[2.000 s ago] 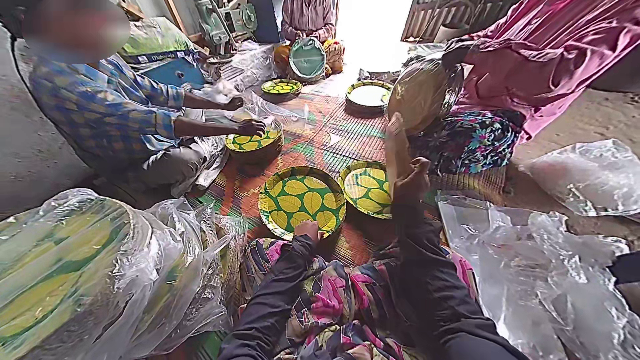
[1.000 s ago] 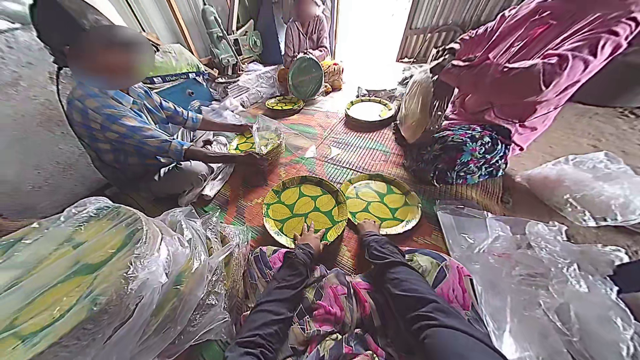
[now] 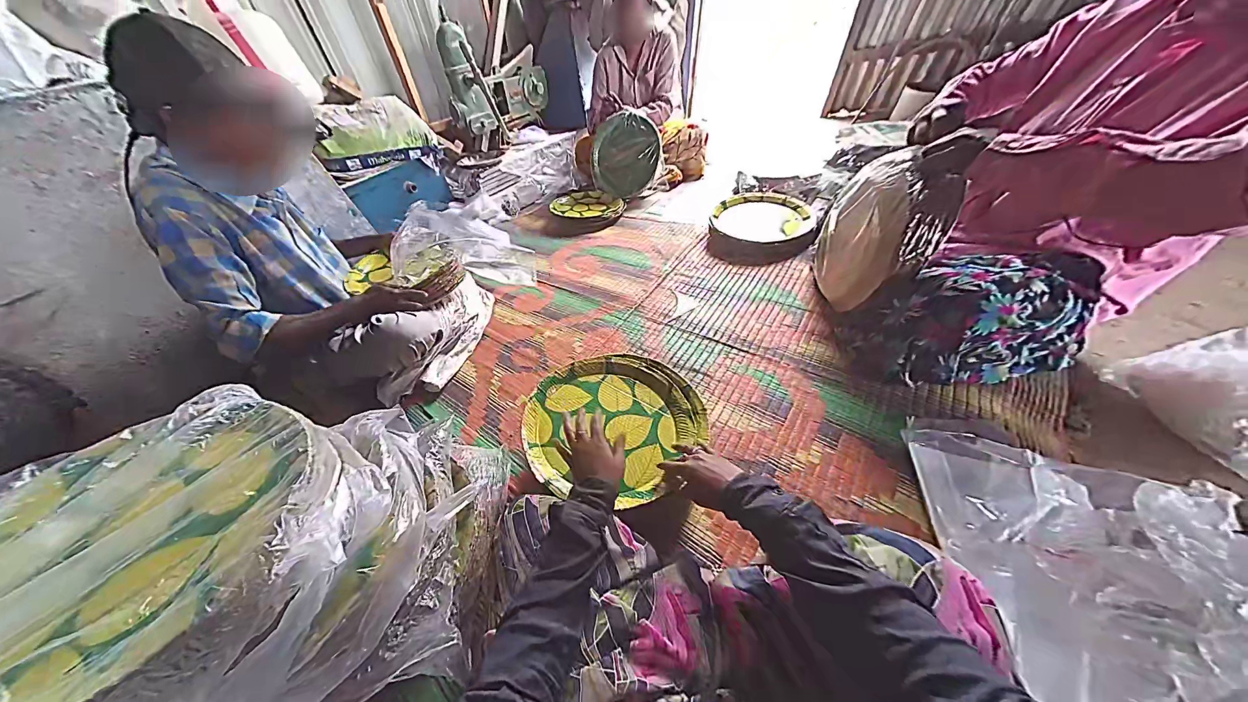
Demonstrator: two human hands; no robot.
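Observation:
A stack of round plates with a yellow leaf pattern on green [image 3: 639, 405] lies on the woven mat in front of my lap. My left hand [image 3: 593, 450] rests on the top plate near its lower left, palm down, fingers spread. At the stack's lower right rim is my right hand [image 3: 700, 473], its fingers partly bent against the edge; whether they grip it is unclear. Both hands are bare below dark sleeves.
Plastic-wrapped leaf-pattern plates [image 3: 166, 546] fill the lower left. Clear plastic bags [image 3: 1082, 565] lie at right. A person in a checked shirt [image 3: 219, 253] handles bagged plates. Another stack [image 3: 762, 219] sits farther back on the patterned mat [image 3: 624, 292], near a person in pink [image 3: 1102, 146] holding a wrapped stack.
The two leaf-pattern stacks that lay side by side before me now appear as one. My right hand has come from the right stack to this stack's right edge.

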